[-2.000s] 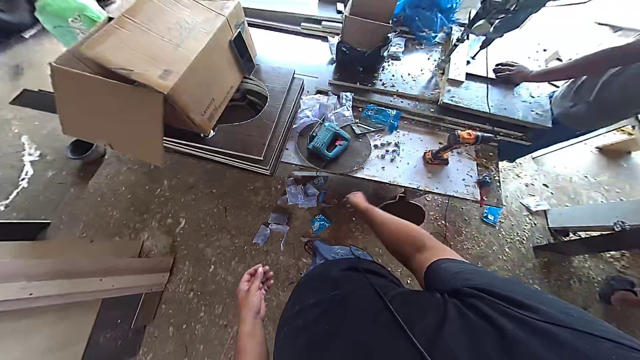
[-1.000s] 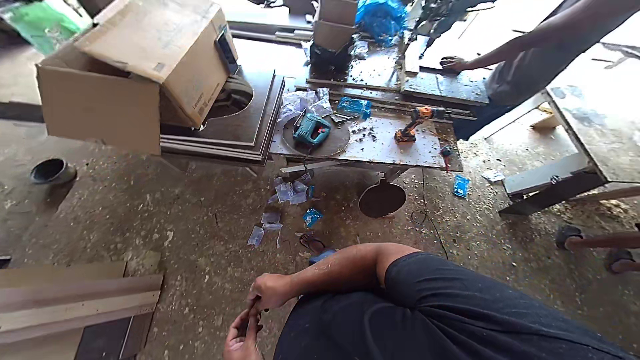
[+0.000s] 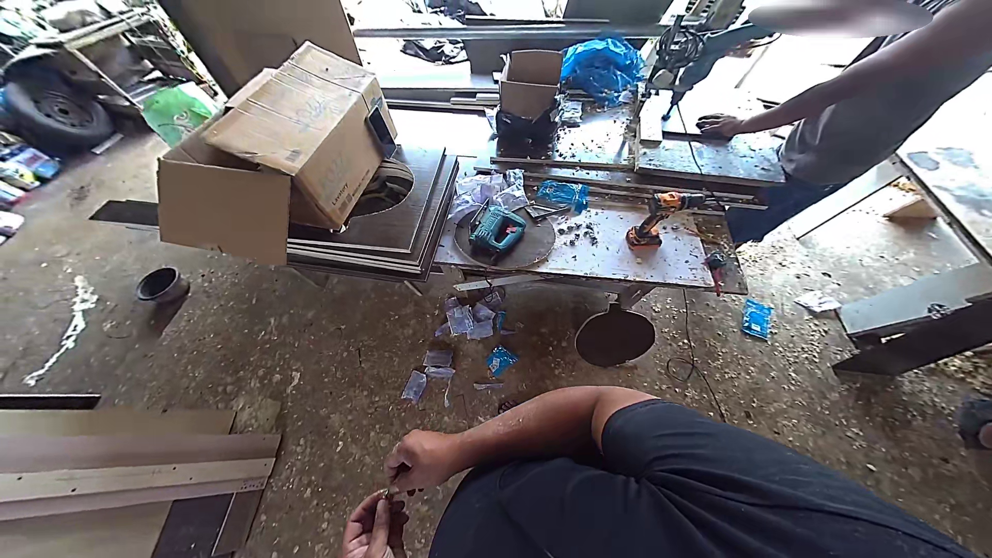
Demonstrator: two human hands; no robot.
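At the lower middle, my left hand (image 3: 376, 527) pinches a tiny item between thumb and finger; it is too small to name. My right hand (image 3: 422, 463) meets it from above, its fingers curled at the same small item. Both are held low, over the floor. On the worktable (image 3: 597, 263) beyond them lie a teal jigsaw (image 3: 496, 231) on a round dark board (image 3: 541, 246), small metal hardware pieces (image 3: 580, 232), clear plastic bags (image 3: 496, 190), a blue packet (image 3: 563, 195) and an orange cordless drill (image 3: 657, 218).
A large cardboard box (image 3: 310, 132) lies on stacked dark panels (image 3: 364, 252). Plastic bags (image 3: 469, 319) and a cable (image 3: 686, 372) are on the floor. Wooden boards (image 3: 132, 480) lie lower left. A co-worker's hand (image 3: 721, 125) rests on a panel at the upper right, near a power tool (image 3: 690, 62).
My right hand has come from near the table across to my left hand, and the two now meet. The co-worker's hand stays on the panel. The view has shifted.
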